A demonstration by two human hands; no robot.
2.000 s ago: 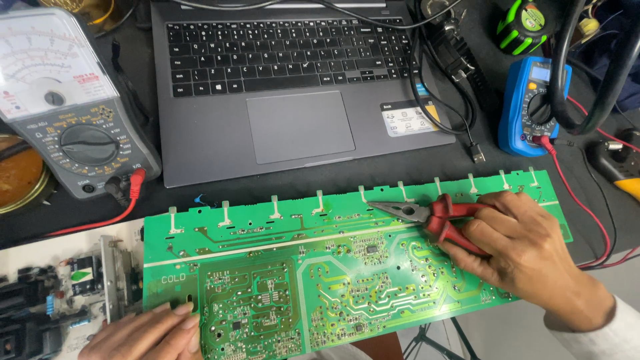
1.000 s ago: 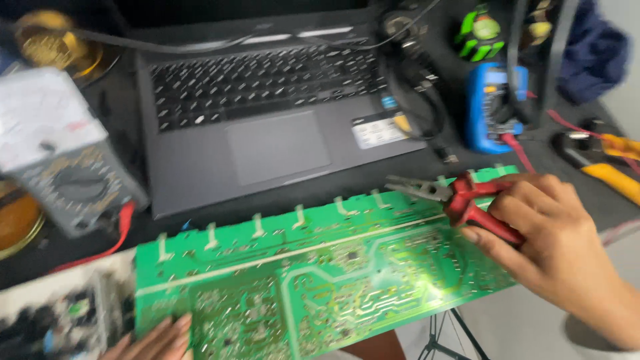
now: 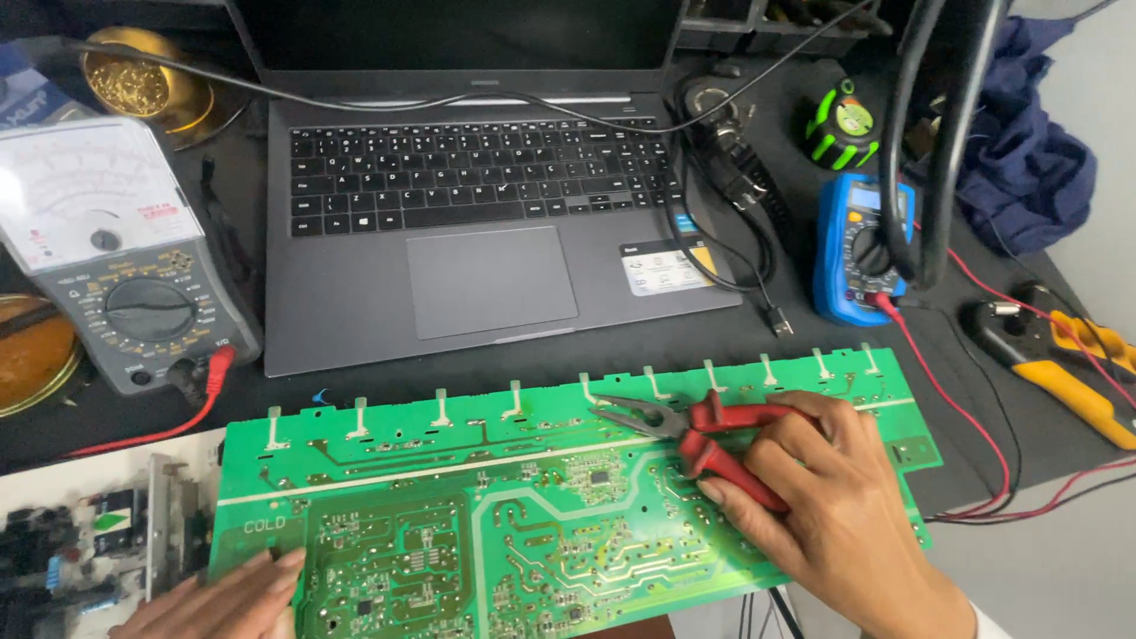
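A long green printed circuit board (image 3: pixel 532 497) lies tilted across the front of the bench, with a row of pale tabs along its far edge. My right hand (image 3: pixel 825 497) grips the red handles of long-nose pliers (image 3: pixel 657 422). The pliers' jaws are parted over the board's upper strip, close to one of the middle tabs; whether they touch it I cannot tell. Fingers of my left hand (image 3: pixel 231 599) rest on the board's lower left corner, below the printed word, and hold its edge.
Behind the board stands an open laptop (image 3: pixel 488 284). An analog multimeter (image 3: pixel 133 266) is at left, a blue digital multimeter (image 3: pixel 861 253) at right, beside a green tape measure (image 3: pixel 843 124). Yellow-handled wire strippers (image 3: pixel 1065 390) and red leads lie far right. Another circuit assembly (image 3: pixel 80 532) sits lower left.
The pliers' jaws, nearly together two seconds ago, are now apart, and the handles have spread. My left hand stays at the board's lower left.
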